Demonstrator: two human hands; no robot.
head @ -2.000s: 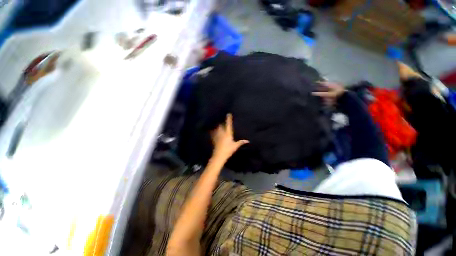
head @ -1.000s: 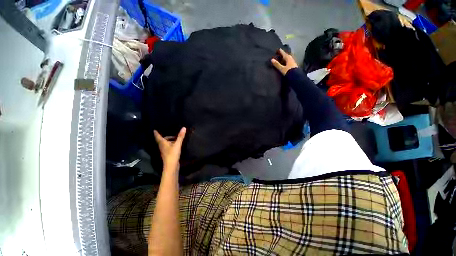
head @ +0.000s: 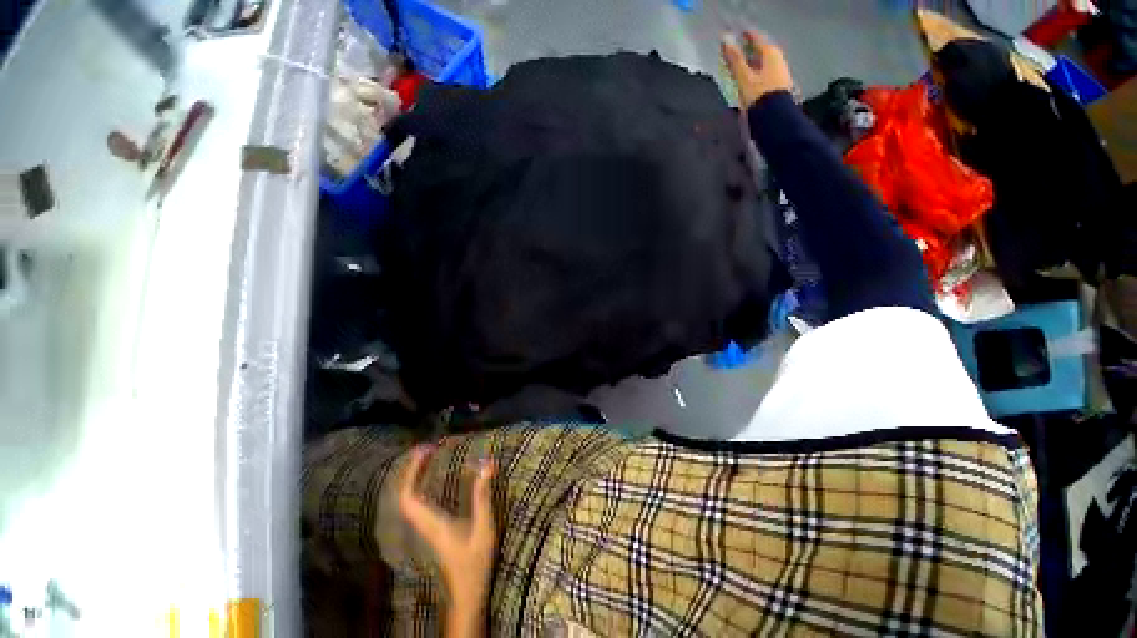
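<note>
A large black work pile (head: pixel 586 224) lies in front of my lap, right of the white table. My left hand (head: pixel 455 523) is in front of the tan plaid apron, its fingers apart and empty. It is clear of the pile's near edge. My right hand (head: pixel 757 69), at the end of a dark sleeve, is stretched out beyond the pile's upper right edge. Its fingers are apart and nothing shows in them.
The white table (head: pixel 187 324) runs along the left, with red-handled snips (head: pixel 185 143) and an orange marker (head: pixel 235 618). A blue basket (head: pixel 436 47) stands behind the pile. A red plastic bag (head: pixel 916 162) and a blue-grey object (head: pixel 1060 355) are at right.
My left hand has moved from the pile's near left edge back over the apron. My right hand has moved from the pile's right edge farther away, past it.
</note>
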